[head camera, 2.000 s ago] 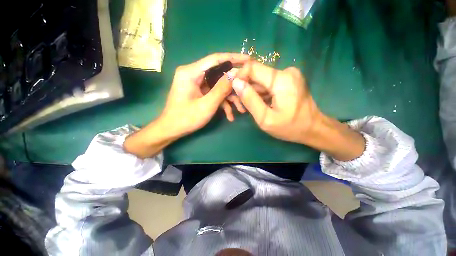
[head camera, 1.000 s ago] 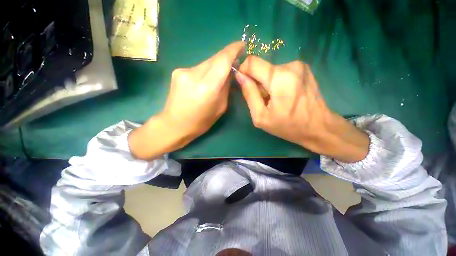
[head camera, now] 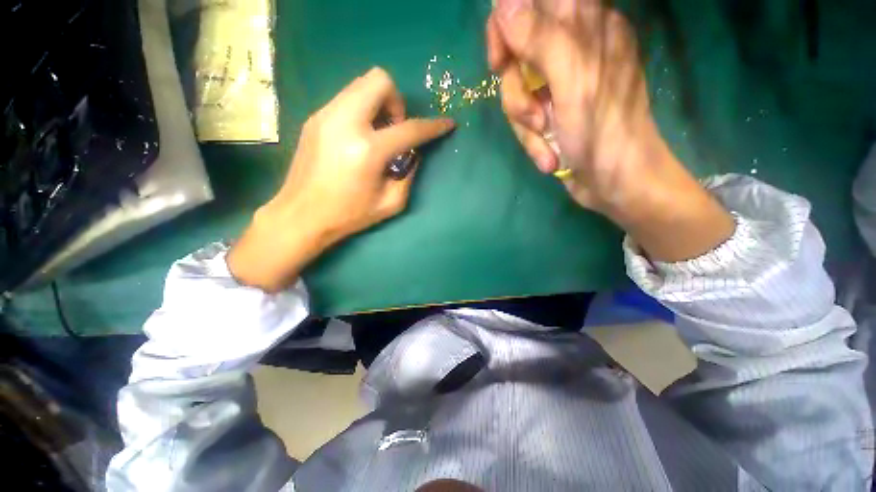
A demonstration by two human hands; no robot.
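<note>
My left hand point(head camera: 351, 154) is above the green mat, curled round a small dark module point(head camera: 401, 164) that shows partly between its fingers; the index finger points right. My right hand point(head camera: 586, 106) is to the right, raised and blurred at the top. A short yellow piece point(head camera: 563, 174) and a yellow patch near the fingers show in it, likely parts of one fine tool; its tip cannot be made out. Tiny gold pieces point(head camera: 446, 88) lie scattered on the mat between and beyond the hands.
A glossy black blister tray point(head camera: 77, 106) with a pale sheet or box edge point(head camera: 178, 144) beneath it is at the left. A yellow strip point(head camera: 237, 72) lies beside it. A few small specks point(head camera: 754, 168) lie at the right. The mat's front edge point(head camera: 461, 304) is near my body.
My hands have come apart. The right hand has moved up and right and turned, showing yellow in its grip. The left hand has moved slightly left, and the dark module shows again.
</note>
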